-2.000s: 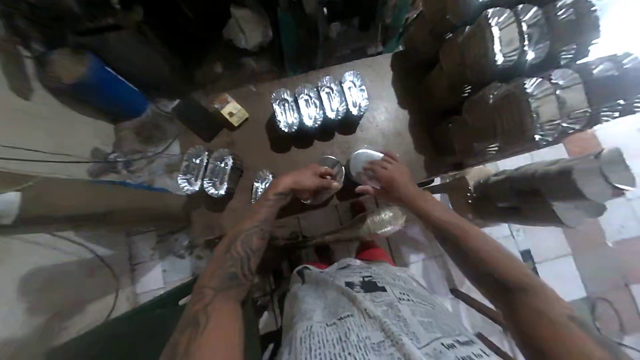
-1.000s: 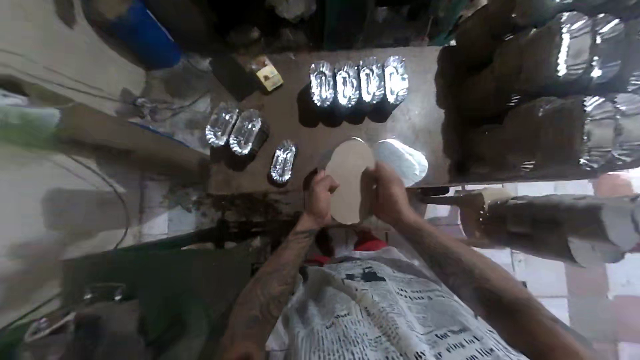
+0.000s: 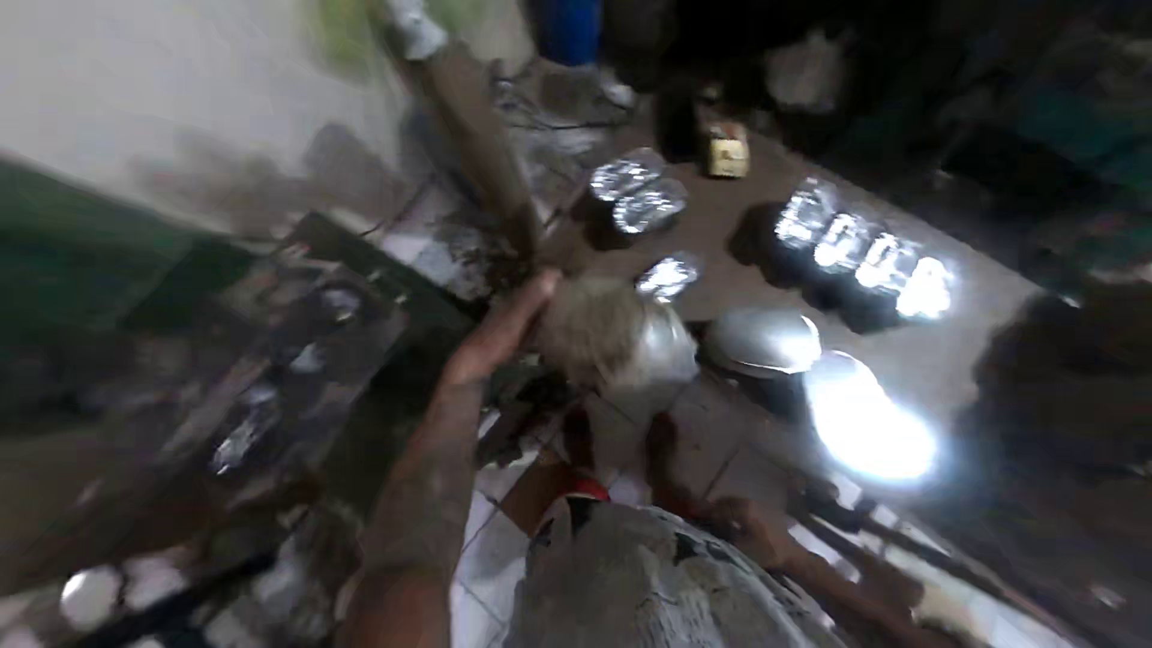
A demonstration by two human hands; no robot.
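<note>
My left hand (image 3: 531,310) is at the near left edge of the workbench, gripping a blurred, pale rounded bundle (image 3: 598,328) with a shiny, silvery right side. What the bundle is made of cannot be told. Low by the apron, my right hand (image 3: 742,522) is blurred, and its fingers are unclear. An oval metal form (image 3: 765,342) rests at the bench's near edge, beside a glaring stack of oval foil sheets (image 3: 868,418). Formed foil containers stand on the bench: one small (image 3: 668,276) just behind the bundle, two (image 3: 648,205) farther back, and a row of several (image 3: 841,243) at the right.
The brown workbench (image 3: 720,216) carries a small yellow box (image 3: 727,150) near its back edge. A blue drum (image 3: 571,31) stands behind. Cluttered dark surfaces (image 3: 288,360) lie to the left. Tiled floor (image 3: 481,531) and my feet show below the bench.
The view has swung strongly left. The pale oval disc held between both hands a second ago is no longer distinct; my left hand now grips the bundle, and my right hand has dropped toward my body.
</note>
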